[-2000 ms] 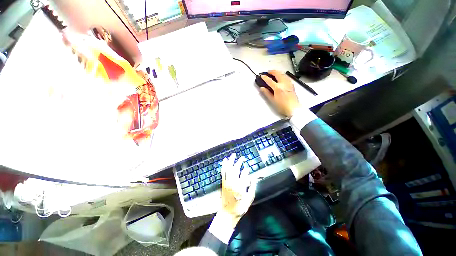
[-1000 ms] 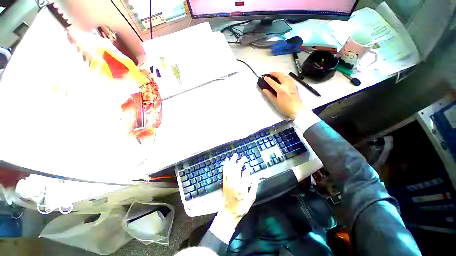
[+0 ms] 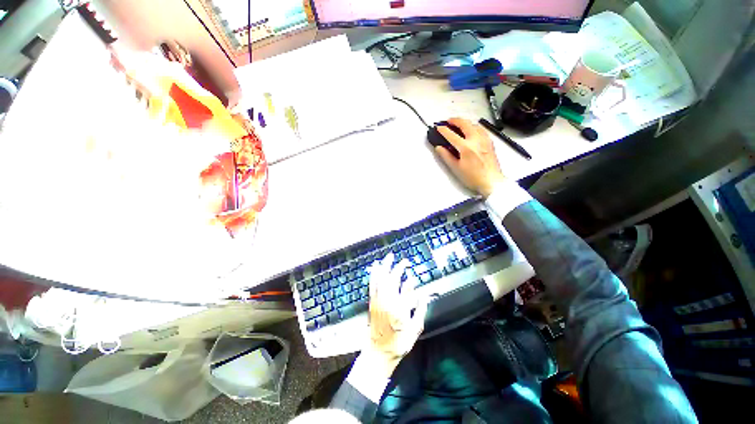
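Note:
The keyboard (image 3: pixel 331 291), silver-grey with dark keys and a bluish glow, lies at the desk's front edge. My left hand (image 3: pixel 394 308) rests on its middle, fingers apart over the keys, holding nothing. The black corded mouse (image 3: pixel 445 141) lies on the white desk. My right hand (image 3: pixel 472 157) is over it, palm down, fingers on its top. The monitor (image 3: pixel 455 15) shows only its lower part at the top edge.
A white notebook (image 3: pixel 319 99) lies left of the mouse. A pen (image 3: pixel 505 138), black round cup (image 3: pixel 530 108), pale mug (image 3: pixel 592 81), blue object (image 3: pixel 475 74) and papers (image 3: pixel 646 62) are at the right. A red-orange plastic bag (image 3: pixel 240 182) is at the left.
Against two seconds ago, the whole view has shifted slightly. Both hands stay in the same places on the keyboard and mouse.

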